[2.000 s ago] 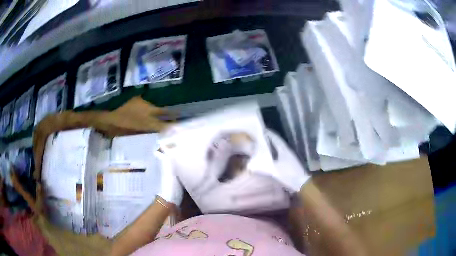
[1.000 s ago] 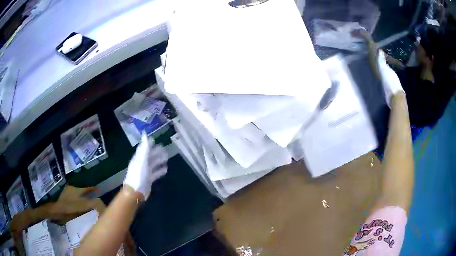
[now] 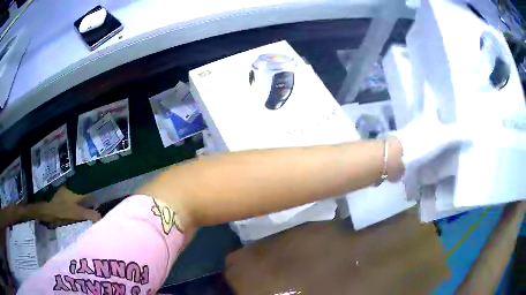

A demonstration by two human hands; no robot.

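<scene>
My left hand (image 3: 429,152), in a white glove, reaches across to the right and lies against a group of white printed cartons (image 3: 490,127). These stand tilted at the right edge, a device picture on the front one. My right forearm shows at the lower right; its hand is hidden behind these cartons. A pile of white cartons (image 3: 230,109), device picture uppermost, lies in the centre, partly covered by my left forearm. Another white carton (image 3: 378,204) lies low between the pile and the group.
Trays with leaflets (image 3: 104,132) sit on the dark green belt (image 3: 144,170). A phone with a small white object (image 3: 98,26) is on the white shelf (image 3: 167,20). Brown cardboard (image 3: 340,259) lies below the pile. Kraft paper (image 3: 63,204) surrounds small-looking carton stacks (image 3: 24,248) at lower left.
My left hand has moved from near the belt trays to the right-hand cartons. My right hand has gone out of sight behind them. Those cartons now stand tilted at the right edge.
</scene>
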